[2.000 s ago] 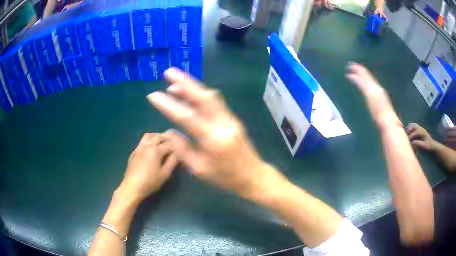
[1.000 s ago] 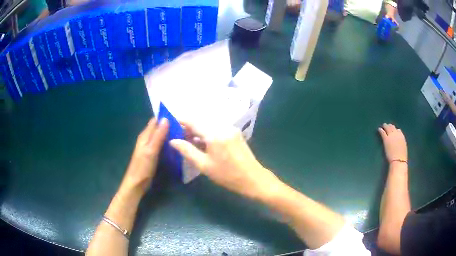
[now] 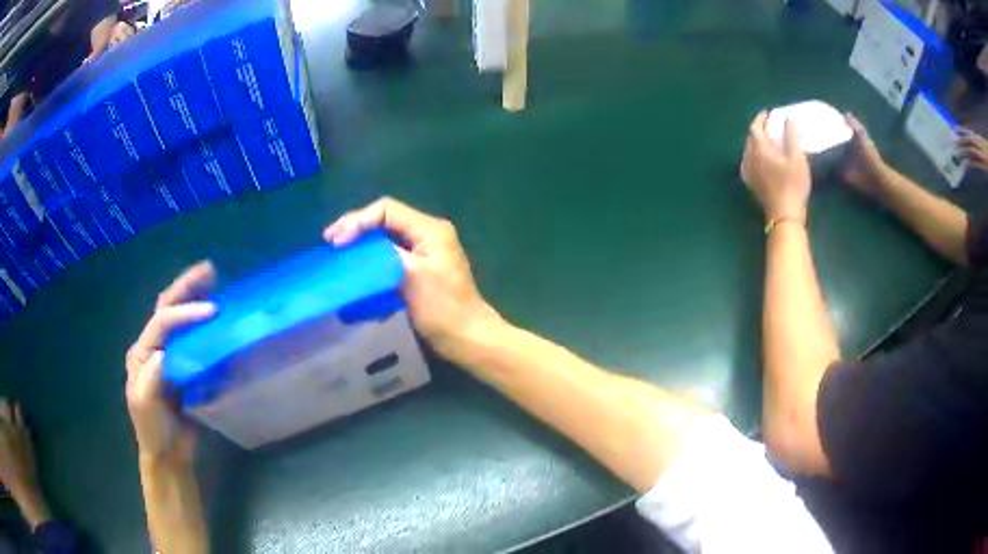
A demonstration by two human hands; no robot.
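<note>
A closed retail carton (image 3: 309,363) is in front of me, blue top up and white long side with small dark print facing me. It is slightly tilted, its right end higher in the picture. My left hand (image 3: 168,363) holds its left end, fingers over the top edge. My right hand (image 3: 423,265) holds its right end, fingertips on the top's far corner. Both palms are partly hidden by the carton or turned away. Whether the carton touches the table is hard to tell.
Stacked blue cartons (image 3: 163,135) form a two-high wall at the far left. A black bowl (image 3: 381,35) and an upright wooden post (image 3: 516,60) stand beyond. At the right, another person's hands hold a white device (image 3: 809,126). More cartons (image 3: 886,52) are at far right. Another hand is at the left edge.
The carton was open with its white inside showing; now it is closed, blue top up. My hands have moved from its near side to its two ends. The view has swung right.
</note>
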